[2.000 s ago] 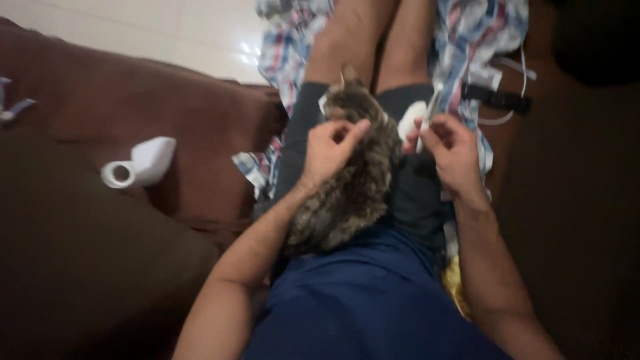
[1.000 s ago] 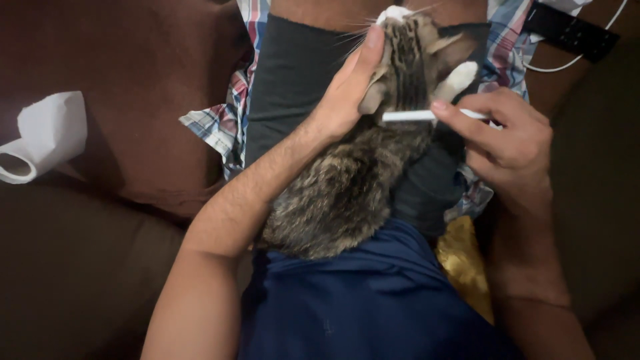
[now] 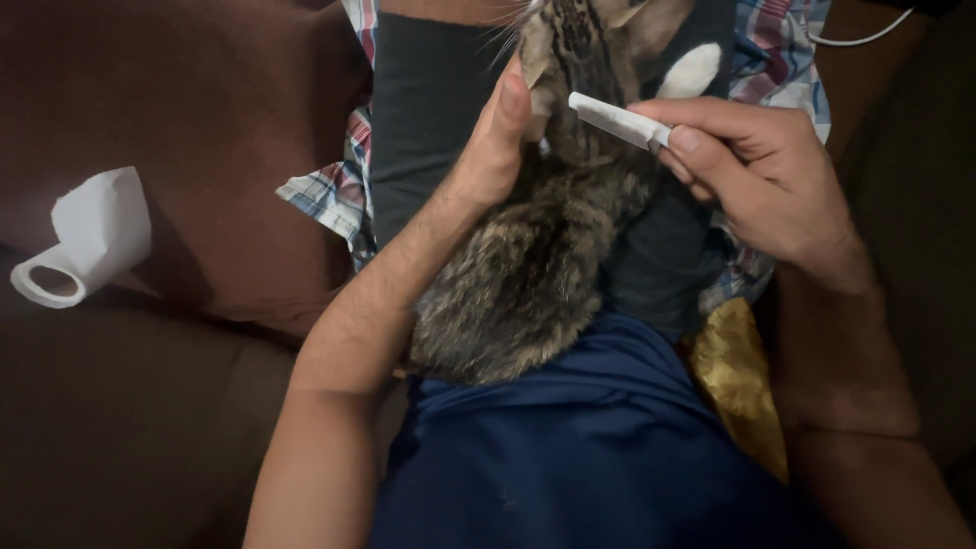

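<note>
A tabby cat lies along my lap, its head toward the top edge and partly out of view. My left hand rests against the left side of its head and neck, thumb up, the other fingers mostly hidden. In my right hand, between thumb and fingers, is a small white comb-like tool, which points left over the back of the cat's neck; whether it touches the fur I cannot tell. One white paw shows just above the right hand.
A partly unrolled white paper roll lies at the left on a brown cover. Plaid cloth lies on both sides of my legs. Yellow shiny fabric is beside my right hip, and a white cable runs at the upper right.
My left hand has gone from above the cat's back to the side of its head. The tool, upright in my right hand at first, now lies across above the neck. The view has moved closer.
</note>
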